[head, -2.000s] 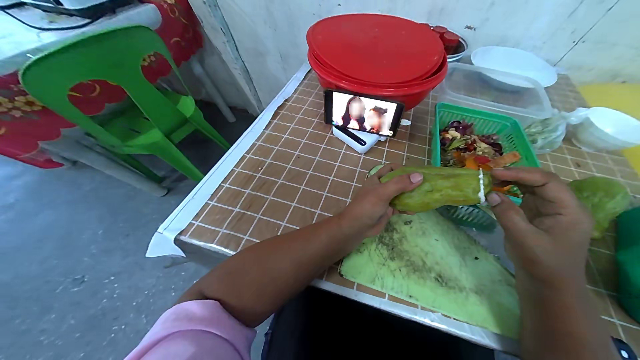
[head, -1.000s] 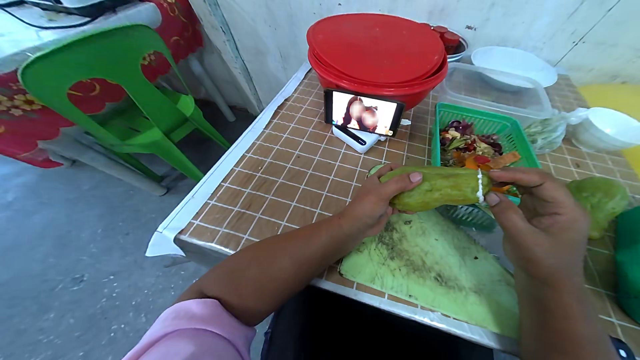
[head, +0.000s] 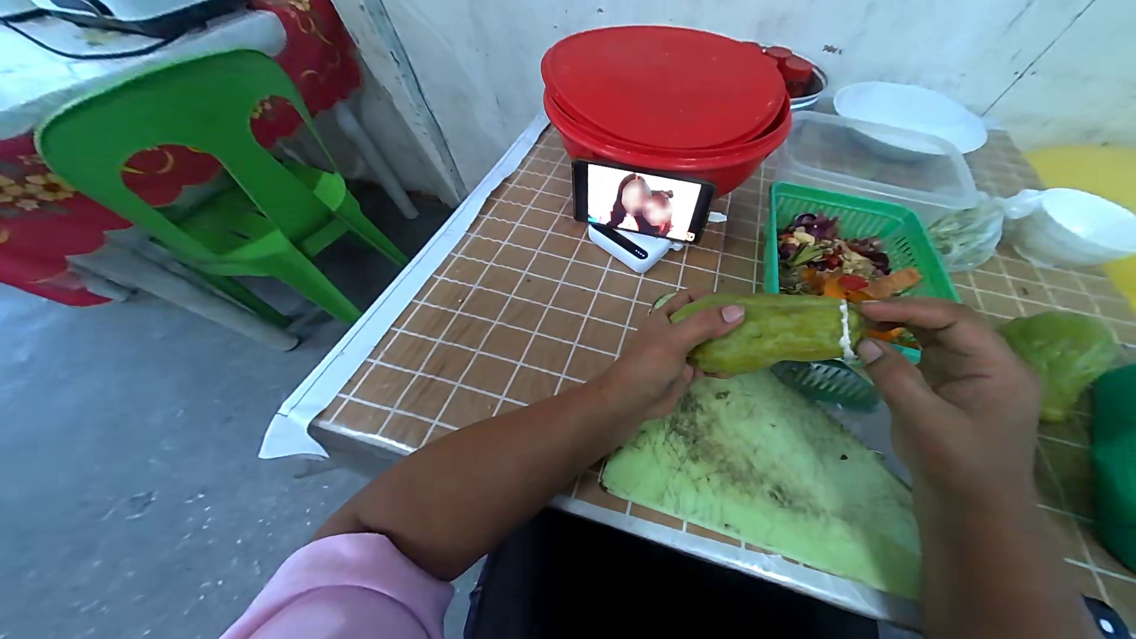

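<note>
A green chayote-like vegetable with a white ring of sap or foam near its right end lies sideways in my hands, above a worn light-green cutting board. My left hand grips its left part, thumb on top. The fingertips and thumb of my right hand pinch its right end, just past the white ring. Behind the vegetable, a green plastic basket holds colourful vegetable scraps and peelings. Another pale green vegetable rests right of my right hand.
A phone leans before a lidded red plastic basin, with a white device under it. A clear plastic container, a white plate and a white bowl stand at back right. A green plastic chair is left of the table.
</note>
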